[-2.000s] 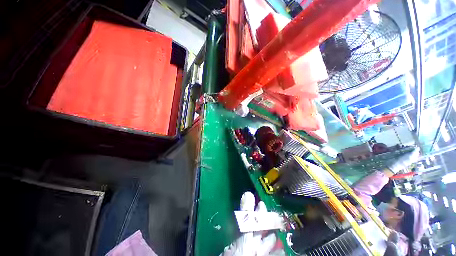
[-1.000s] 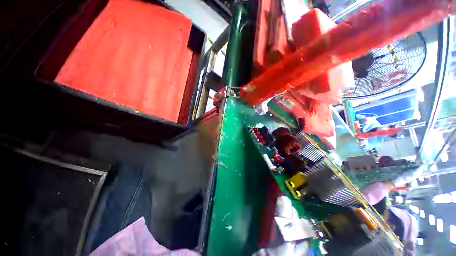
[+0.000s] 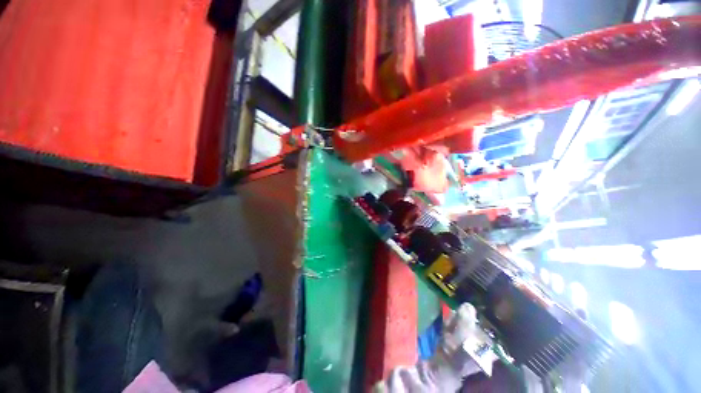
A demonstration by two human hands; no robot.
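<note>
A large circuit board (image 3: pixel 503 307) stands tilted over the green bench (image 3: pixel 334 307), running diagonally from the middle to the lower right. It carries dark wound coils, a yellow block (image 3: pixel 442 272) and grey finned heat sinks. My left hand (image 3: pixel 442 357), in a white glove, is at the board's near edge at the bottom and appears to grip it; its fingertips are blurred and partly hidden. A small white piece (image 3: pixel 480 349) lies against the glove. My right hand is not in view.
A red-wrapped post (image 3: pixel 492 92) crosses the upper right. A red-orange foam strip (image 3: pixel 390 315) lies on the bench beside the board. A dark tote with red-orange lining (image 3: pixel 100 84) is at upper left. A fan stands behind.
The view has shifted and turned, and the tote and post now look larger. The board looks more edge-on, and more of the red-orange foam beside it shows. The co-worker is no longer visible.
</note>
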